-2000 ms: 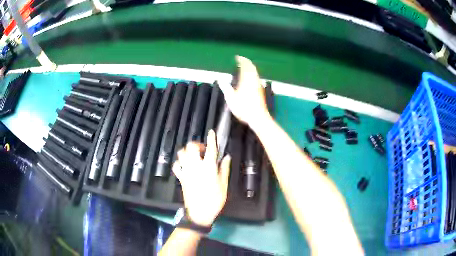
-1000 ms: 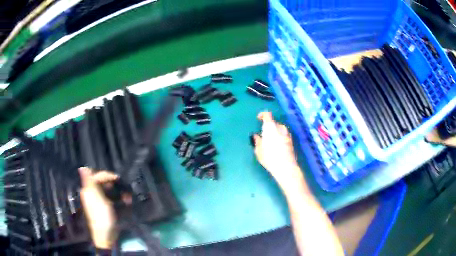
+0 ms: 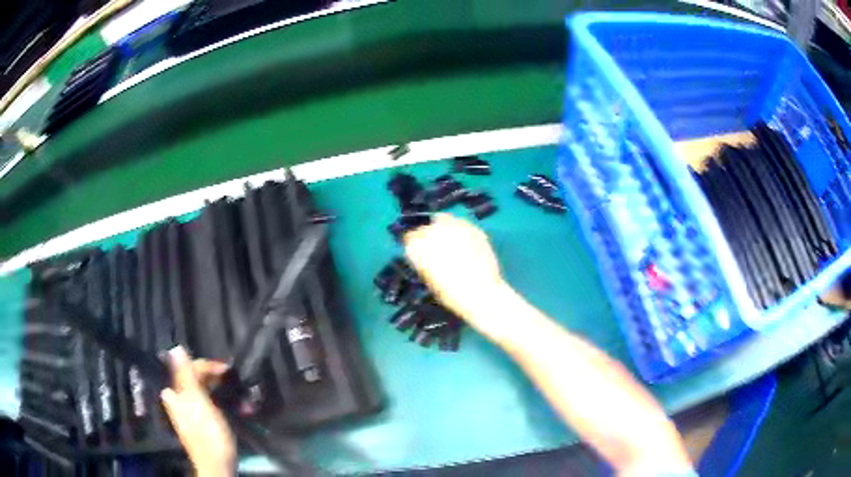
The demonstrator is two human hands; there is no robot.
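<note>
My left hand (image 3: 201,419) is low over the black slotted tray (image 3: 350,377) and is closed around long black bars. One bar (image 3: 285,284) slants up to the right from it; a second dark bar crosses it, blurred. Other long black parts lie in the tray grooves. My right hand (image 3: 453,261) is over the loose pile of small black clips (image 3: 429,324) on the green mat, its fingers curled down at the pile's left part. The fingertips are blurred, so I cannot tell whether they grip a clip.
A blue perforated crate (image 3: 611,219) stands on the right, with a tight row of black bars (image 3: 765,219) and a tan liner in it. A few clips (image 3: 541,193) lie near its left side. A white edge strip (image 3: 359,165) and dark green channel run behind the mat.
My right hand has moved from the mat beside the crate leftward onto the clip pile. My left hand still holds the bars over the tray. Since the oldest frame, the view has swung right.
</note>
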